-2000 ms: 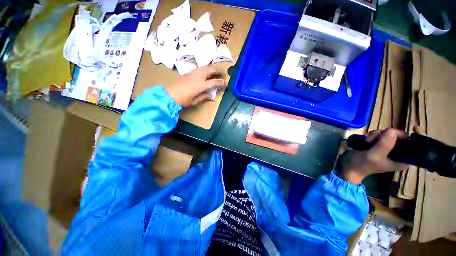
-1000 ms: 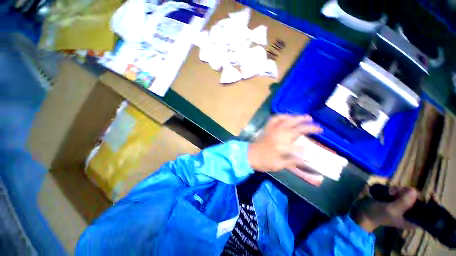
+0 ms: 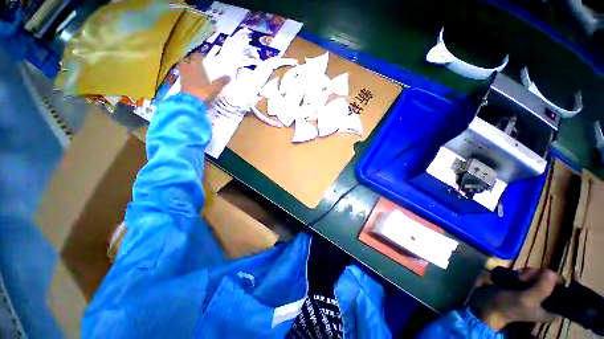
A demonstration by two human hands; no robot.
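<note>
My left hand [image 3: 199, 81] is at the stack of curved white strips [image 3: 235, 73] on the printed sheet at the upper left. Its fingers touch the strips; whether they grip one cannot be told. My right hand [image 3: 520, 301] holds the black electric screwdriver [image 3: 569, 301] at the lower right. The white fixture block [image 3: 417, 237] sits on its reddish-brown base plate [image 3: 372, 240] at the bench edge. White pointed shell pieces [image 3: 311, 99] lie piled on the brown cardboard sheet [image 3: 285, 159].
The metal screw feeder [image 3: 506, 142] stands in the blue tray [image 3: 397, 142]. Stacked cardboard [image 3: 563, 218] is right of it. Curved white frames [image 3: 467, 65] lie on the green belt beyond. A yellow bag [image 3: 122, 49] is at far left. An open cardboard box [image 3: 93, 192] is below the bench edge.
My left hand has moved from the pointed pieces, past the fixture, to the curved strips at the upper left. My right hand still holds the screwdriver. The camera view has turned and shifted.
</note>
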